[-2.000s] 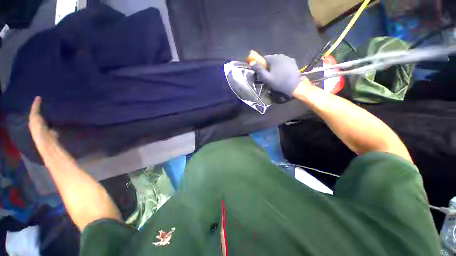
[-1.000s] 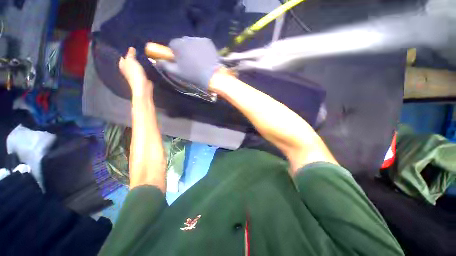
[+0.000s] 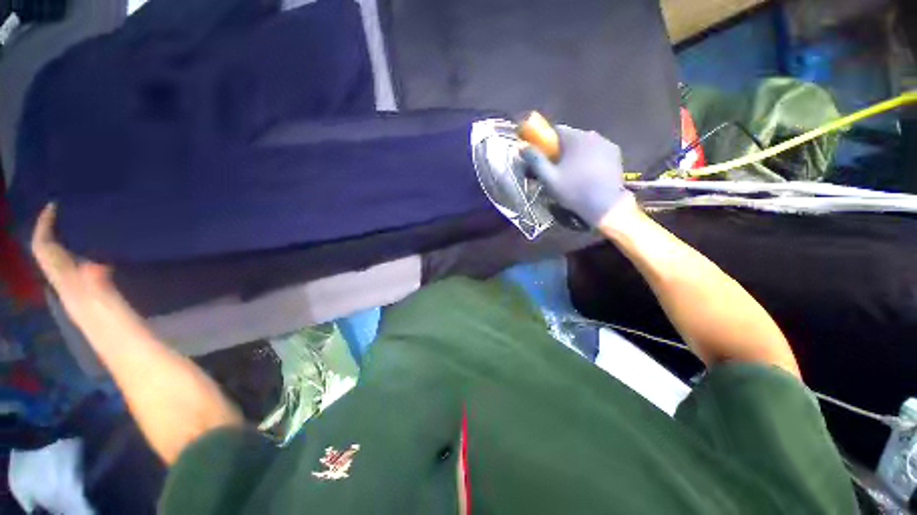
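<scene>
A dark navy garment [image 3: 201,161] lies spread over the left of the padded table, with a long narrow part, probably a sleeve, reaching right. My right hand [image 3: 585,176], in a thin grey glove, is closed on the orange-brown handle of the steam iron [image 3: 508,176]. The iron's silver pointed soleplate is at the right end of the narrow part. My bare left hand [image 3: 72,264] is at the garment's lower left edge, slightly blurred. Its fingers are apart, and whether it presses on the cloth I cannot tell.
The grey padded table [image 3: 533,60] extends behind the iron. Whitish hoses [image 3: 764,194] and a yellow hose [image 3: 804,139] run right from the iron. A green cloth [image 3: 794,116] and a red-and-white piece [image 3: 691,141] are at the right. Dark material [image 3: 724,267] lies at lower right.
One second ago both hands were close together over the garment; now the iron is at the narrow part's right end and my left hand is far left. The view has shifted too.
</scene>
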